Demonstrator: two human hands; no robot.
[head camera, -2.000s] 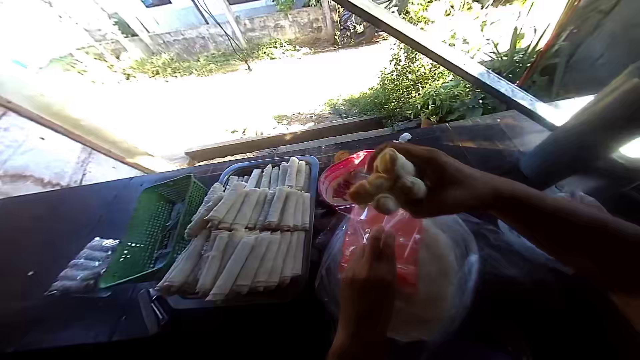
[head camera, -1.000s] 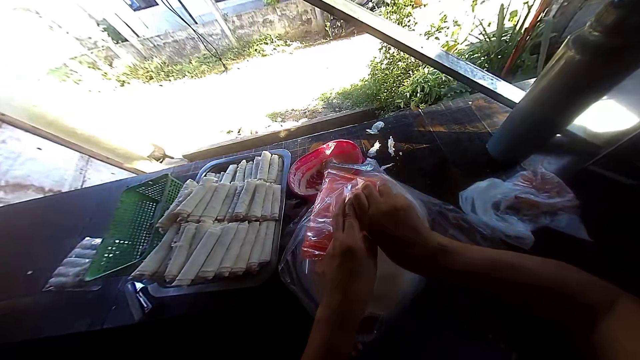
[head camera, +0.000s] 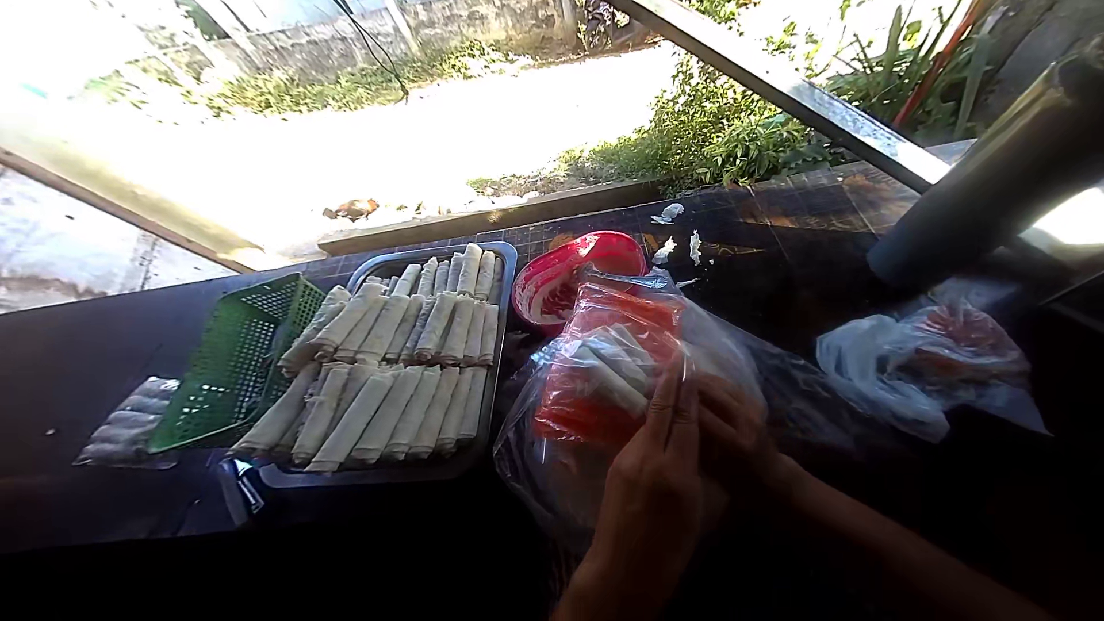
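Note:
Several pale rolls (head camera: 614,366) lie in a clear plastic bag with a red panel (head camera: 573,414), over a round, pale thing that I cannot name. My left hand (head camera: 660,466) touches the bag's right side with its fingers straight and together. My right hand (head camera: 733,423) is beside it, its fingers partly hidden behind the left; both seem to pinch the bag's film. To the left, rows of similar rolls (head camera: 405,345) fill a rectangular tray (head camera: 511,259). A red bowl (head camera: 617,250) with white residue inside touches the bag's far edge.
A green perforated basket (head camera: 220,362) leans left of the tray, beside a clear pack of rolls (head camera: 134,418). At right lie crumpled plastic bags (head camera: 880,358) near a thick dark post (head camera: 975,181). White scraps (head camera: 668,214) lie on the dark table (head camera: 793,250) beyond the bowl.
Two seconds ago my right hand held a bunch of rolls above the bag; now rolls show inside it. Since one second ago both hands have shifted to the bag's right side.

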